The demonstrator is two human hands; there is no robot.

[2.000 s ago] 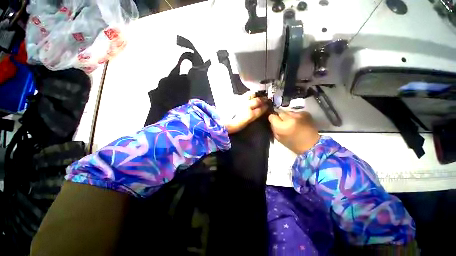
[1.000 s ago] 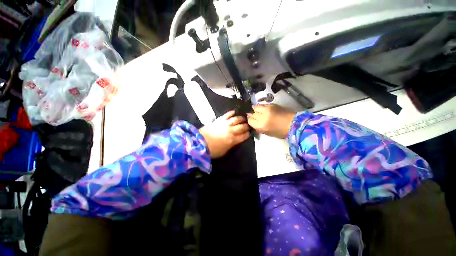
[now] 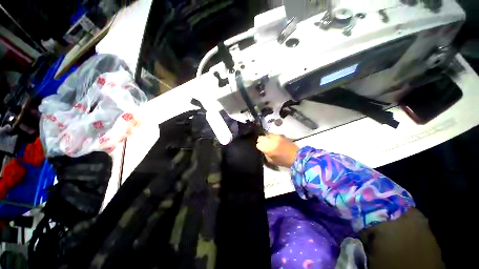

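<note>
The black and camouflage padded panel (image 3: 181,194) hangs from the machine bed towards me. Its black mesh strip (image 3: 246,181) runs up to the needle area (image 3: 260,125) of the white sewing machine (image 3: 310,52). My right hand (image 3: 278,151) is just right of and below the needle, with its fingertips closed on the edge of the black material. The stitching spot is dark and partly hidden by the dark front bar. My left hand is not in view; neither is its sleeve.
A white paddle-shaped arm (image 3: 218,126) stands left of the needle. A black webbing piece (image 3: 362,105) and a dark phone-like rectangle (image 3: 433,99) lie right. A crumpled plastic bag (image 3: 92,113), a blue bin (image 3: 44,184) and black pieces (image 3: 81,181) are at left.
My left hand has gone out of view, and the panel now spreads with its camouflage side showing at left. My right hand stays near the needle. The camera view has turned.
</note>
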